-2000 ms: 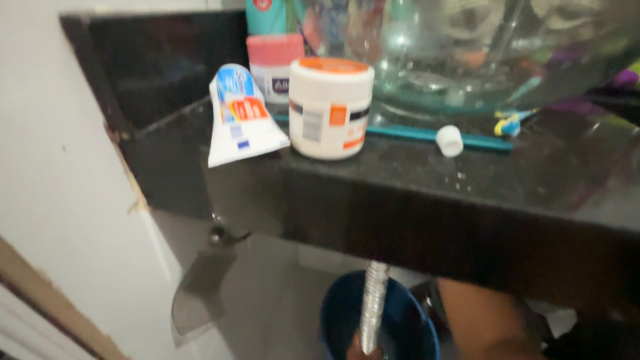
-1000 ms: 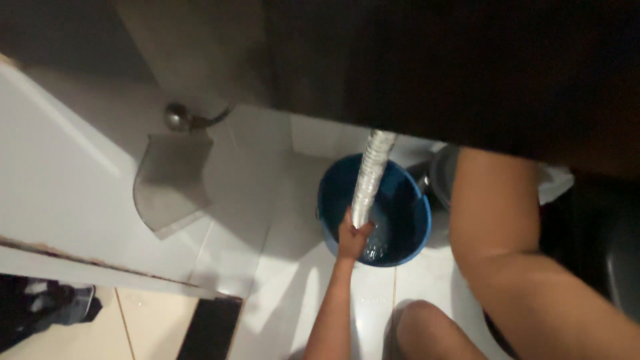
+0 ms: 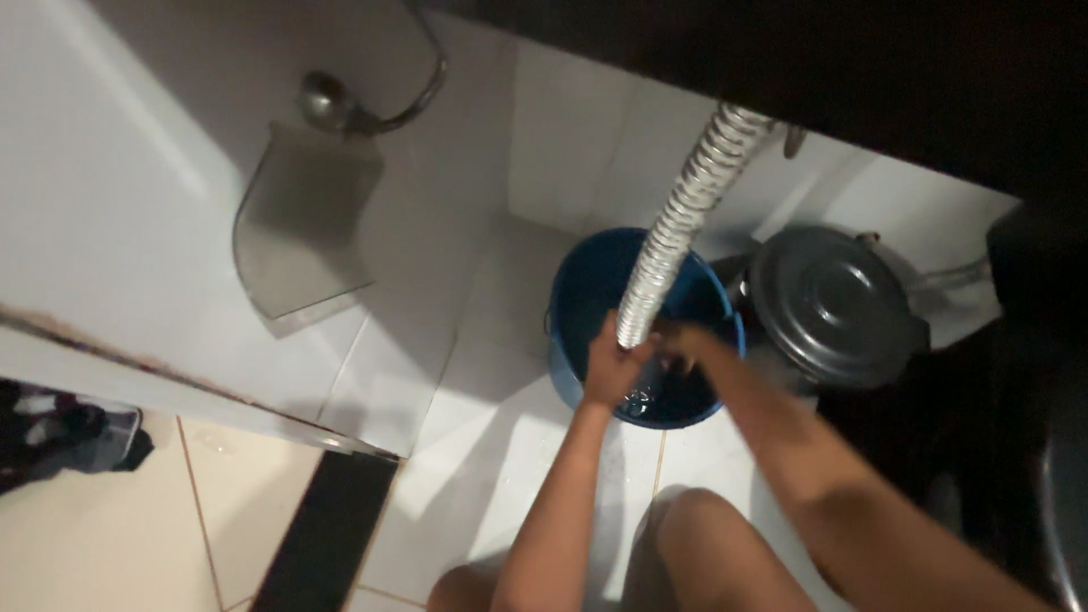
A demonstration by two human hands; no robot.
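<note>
A silvery corrugated drain hose slants down from under the dark counter into a blue plastic bucket on the floor. My left hand is closed around the hose's lower end, over the bucket. My right hand is just right of that end, above the bucket; it is blurred, and I cannot tell whether it touches anything. Some water with bubbles shows in the bucket below the hands.
A lidded dark grey bin stands right of the bucket. The dark counter overhangs the top. On the left are a metal wall fitting and a curved pale panel. Dark cloth lies on the floor at lower left.
The view has tilted down from the counter top to the floor. My right hand has come down to the bucket beside the hose end, while my left hand still holds the hose.
</note>
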